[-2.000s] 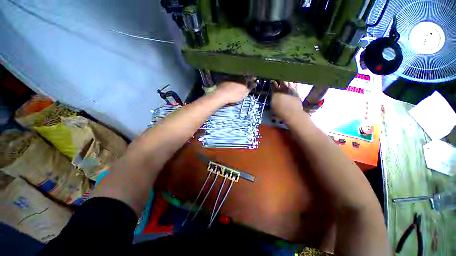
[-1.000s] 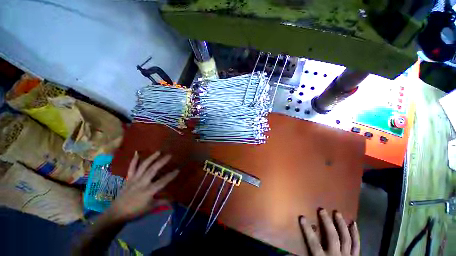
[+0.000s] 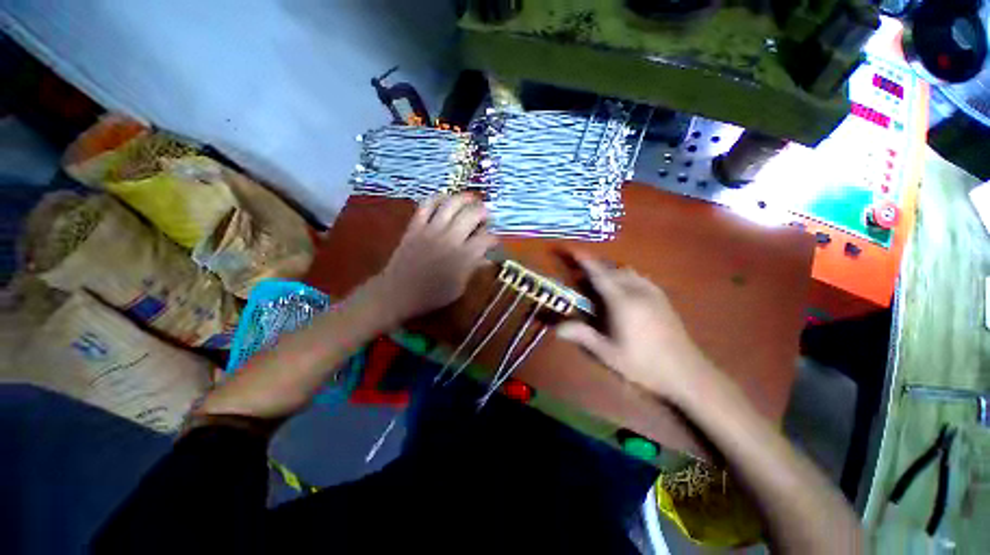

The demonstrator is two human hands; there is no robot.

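A yellowish comb-like strip (image 3: 534,289) on a narrow grey bar (image 3: 584,306) lies on the reddish-brown board. Several thin metal rods (image 3: 494,325) run from it over the board's front edge. My left hand (image 3: 440,255) is over the board at the bar's left end, fingers bent; whether it touches the bar cannot be told. My right hand (image 3: 635,325) is slightly blurred at the bar's right end, thumb and forefinger apart on either side of it.
Two rod stacks (image 3: 554,173) lie behind the strip, below the green press (image 3: 662,76). A black clamp (image 3: 400,98) is behind the left stack. A blue basket (image 3: 261,314) and sacks are at left. A yellow-lined bucket (image 3: 711,520) is lower right. Pliers (image 3: 931,477) lie on the right bench.
Both hands came back from under the press to the board, then moved inward to the two ends of the bar. The view has shifted, so the stacks and strip appear higher and further right.
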